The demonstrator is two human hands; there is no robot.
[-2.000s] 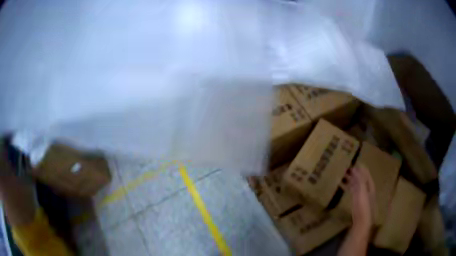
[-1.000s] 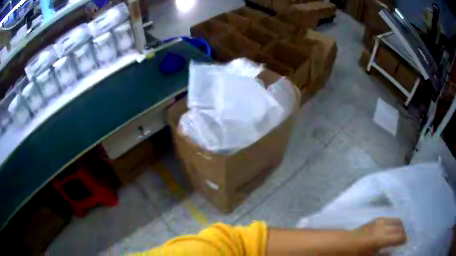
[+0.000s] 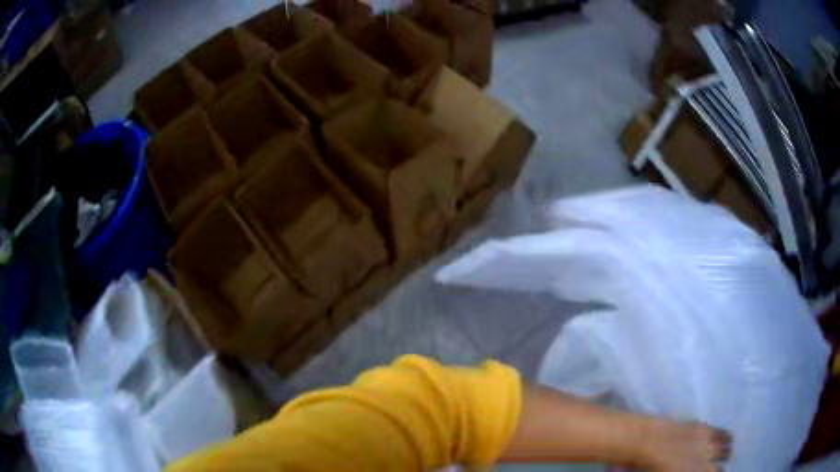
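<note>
My left hand (image 3: 686, 446), at the end of a yellow sleeve reaching in from the bottom, is closed on a large bundle of whitish translucent packaging bags (image 3: 709, 304) at the right. The bundle hangs above the floor and bends out to the left in long flaps. The image is blurred, so ribs on the bags cannot be made out clearly. My right hand is not in view. More white packaging (image 3: 166, 387) lies bunched in a carton at the lower left.
Several open empty cartons (image 3: 309, 217) stand in rows on the grey floor (image 3: 576, 101) at centre left. A blue bin (image 3: 129, 217) stands left of them. A white metal frame or rack (image 3: 728, 120) and brown cartons are at the upper right.
The view has moved forward and right towards the empty cartons. The bag bundle now shows larger and higher, still in my left hand. The white-filled carton has shifted to the lower left; the bench has left view.
</note>
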